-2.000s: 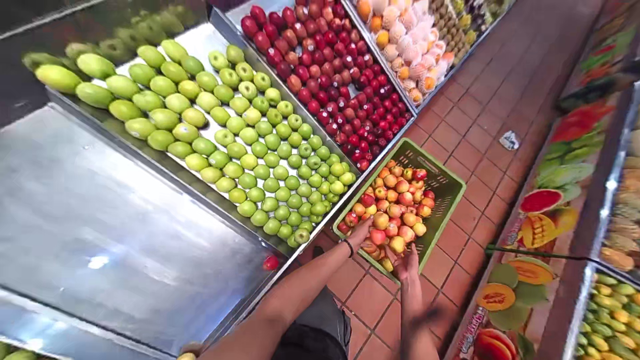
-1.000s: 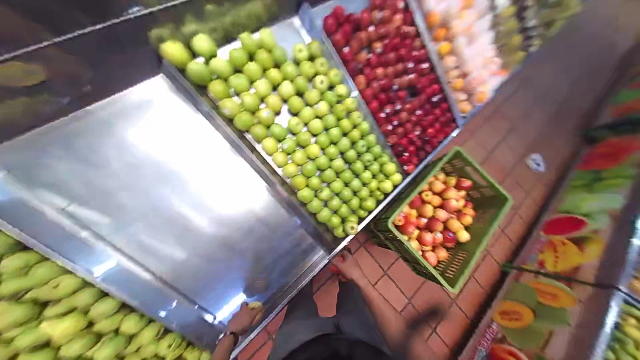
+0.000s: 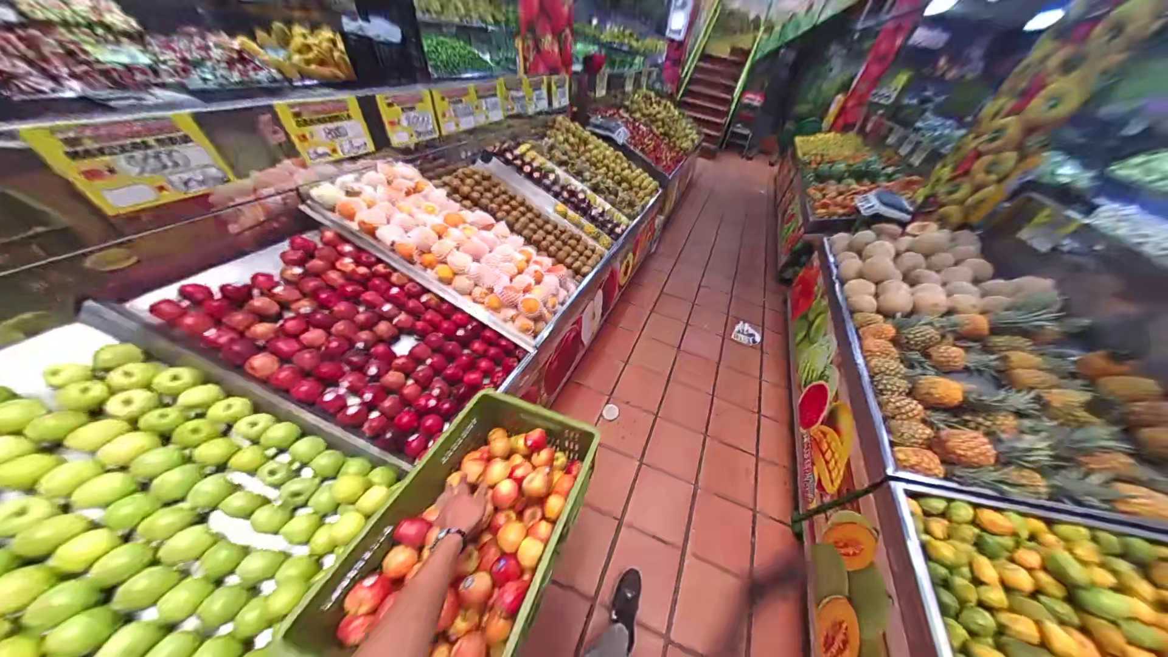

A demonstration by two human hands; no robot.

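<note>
My left hand (image 3: 464, 511), with a dark band at its wrist, rests on the red and yellow apples (image 3: 511, 547) inside a green plastic crate (image 3: 575, 493). Whether its fingers grip an apple cannot be told. My right hand is out of view. Beside the crate, on the left, green apples (image 3: 164, 474) lie in rows on the sloped display. Beyond them red apples (image 3: 347, 328) fill the adjoining section.
Netted fruit (image 3: 456, 246) and kiwis (image 3: 520, 214) lie farther along the left display. A tiled aisle floor (image 3: 675, 438) bears a crumpled wrapper (image 3: 745, 333). Across it stand pineapples (image 3: 967, 447), melons (image 3: 903, 274) and papayas (image 3: 1013, 575). My shoe (image 3: 627, 593) is below.
My left hand was low by the metal display a second ago and is now in the crate among the apples. My right hand has left the view. The view has swung up along the aisle.
</note>
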